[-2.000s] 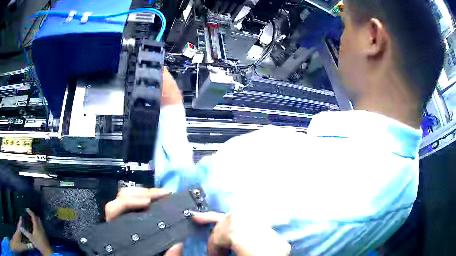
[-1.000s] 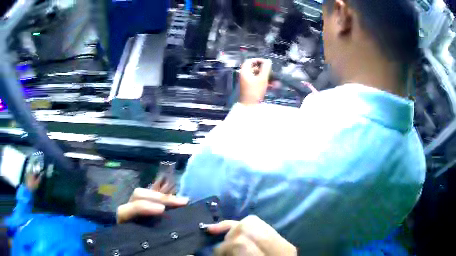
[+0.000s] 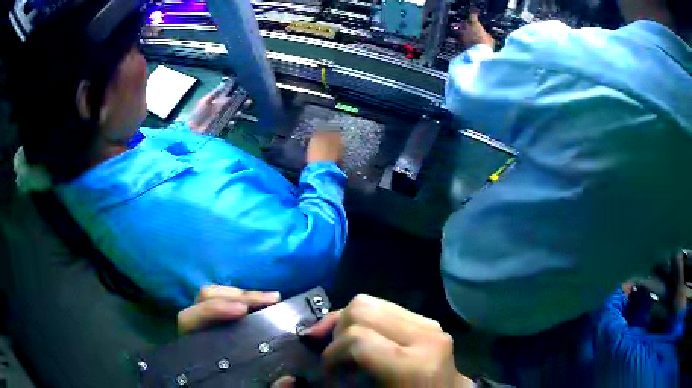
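A flat dark grey fixture plate (image 3: 243, 345) with a row of small screws is held low in front of me, cut off by the bottom edge. My left hand (image 3: 224, 305) grips its far edge, with the fingers over the top. My right hand (image 3: 391, 341) grips its right end, near a screw and a short slot at the corner. The palm of my left hand is hidden behind the plate.
A person in bright blue (image 3: 205, 212) stands close at left, holding a phone-like device (image 3: 228, 106) near a white sheet (image 3: 170, 91). A person in pale blue (image 3: 561, 174) leans over the conveyor rails (image 3: 364, 76) at right. Another person (image 3: 633, 341) shows at lower right.
The view has swung left and down. The person in bright blue now fills the left, and the person in pale blue sits further right. The plate stays in both my hands.
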